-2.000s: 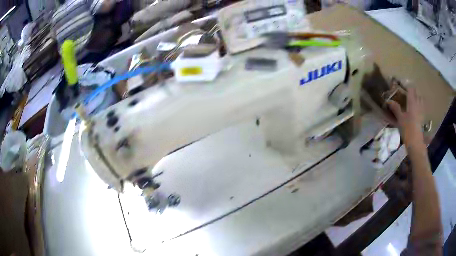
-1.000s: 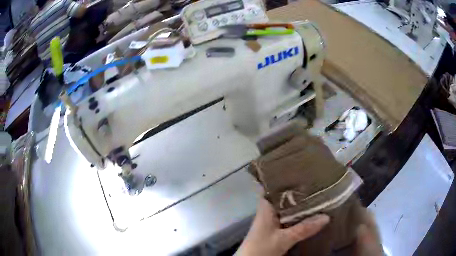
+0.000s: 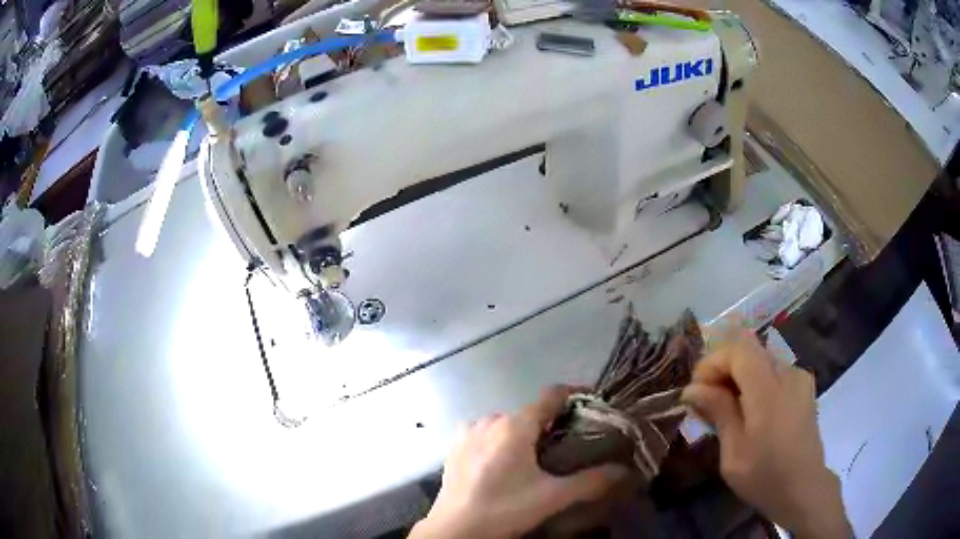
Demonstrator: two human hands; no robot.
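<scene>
A tied bundle of brown cut pieces (image 3: 651, 358) is held above the front edge of the white table, its layers fanned upward. A pale tie strip (image 3: 621, 421) runs round it. My left hand (image 3: 516, 463) grips the bundle from the left and below. My right hand (image 3: 763, 416) is at the bundle's right side, thumb and fingers pinched on the strip or a piece edge; which one is hard to tell.
The cream JUKI sewing machine (image 3: 442, 147) stands behind the bundle, its needle area (image 3: 332, 305) at left. White small pieces (image 3: 795, 234) lie in a recess at right. A cardboard sheet (image 3: 853, 126) lies beyond. A pale board (image 3: 895, 411) is at lower right.
First my right hand was beyond the machine's right end at a brown item. Then both hands held the bundle flat before the machine; now it is turned edge-up and fanned, and my right hand pinches its side.
</scene>
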